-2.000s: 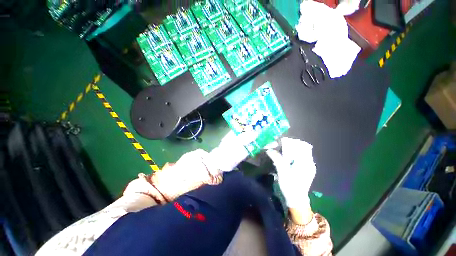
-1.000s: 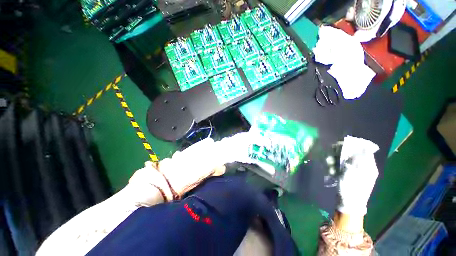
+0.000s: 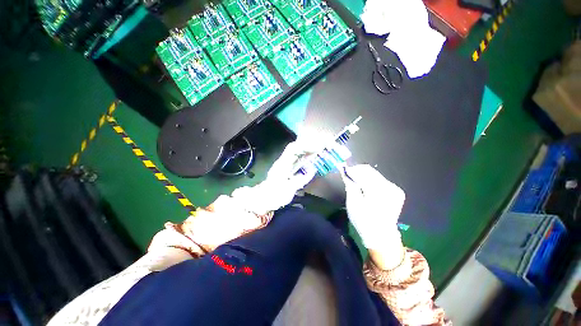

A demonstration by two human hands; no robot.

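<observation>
A green circuit board [image 3: 328, 159] is tilted nearly edge-on above the dark mat, with blue and pale parts showing. My left hand [image 3: 292, 167], in a white glove, holds its left side; glare hides some fingertips. My right hand [image 3: 374, 198], also gloved in white, is at the board's lower right edge with its fingertips together. Whether it grips the board or a small thing cannot be told. Black scissors [image 3: 385, 75] lie on the dark mat [image 3: 417, 137] beside a crumpled white cloth [image 3: 411, 38].
A black tray [image 3: 237, 120] at the upper left holds rows of green boards [image 3: 255, 86]. A round black disc [image 3: 189, 141] is at its near end. More boards [image 3: 70, 22] are stacked far left. Blue and grey bins [image 3: 519, 245] stand at right, with a carton [image 3: 560, 92] above.
The board has turned from face-up to nearly edge-on. My right hand, away to the right one second ago, is back against the board. My left hand still holds it.
</observation>
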